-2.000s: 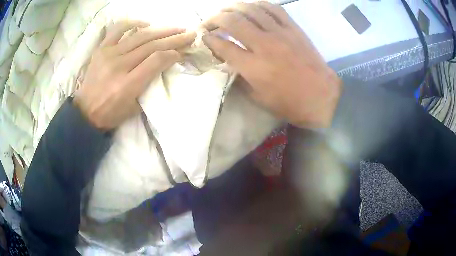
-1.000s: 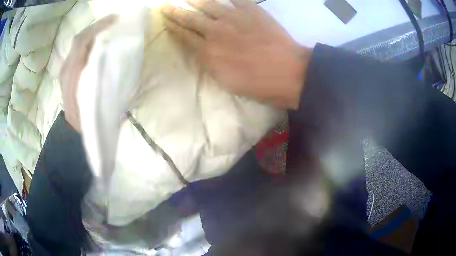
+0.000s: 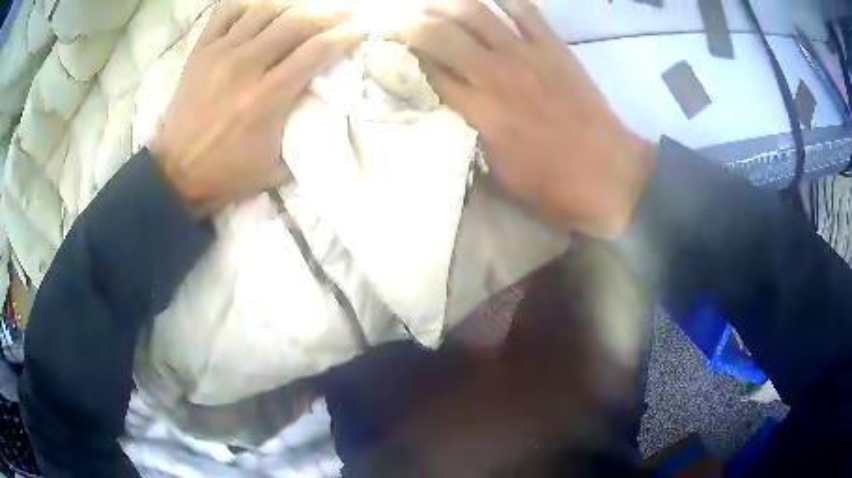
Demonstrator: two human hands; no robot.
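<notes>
The cream quilted jacket body [image 3: 65,121] fills the left side and hangs over the table's front edge. A smooth pointed cream flap [image 3: 397,224] lies on it, tip down. A dark zipper line [image 3: 322,271] runs beside the flap. My left hand [image 3: 248,107] lies on the cloth left of the bright spot at top centre, fingers towards it. My right hand [image 3: 532,112] lies on the cloth on the right, fingers also towards the bright spot. Glare hides the fingertips and the needle area, so any grip is not clear.
The white machine top [image 3: 635,84] at upper right bears grey-brown patches [image 3: 687,89]. A measuring tape [image 3: 766,168] runs along its front edge. A dark cable [image 3: 780,79] crosses it. Speckled grey floor [image 3: 687,397] and a blue object [image 3: 733,359] show at lower right.
Since one second ago, my left hand has moved right and up from the cloth's left side. My right hand has moved right. The pointed flap shows again, lying over the quilted part.
</notes>
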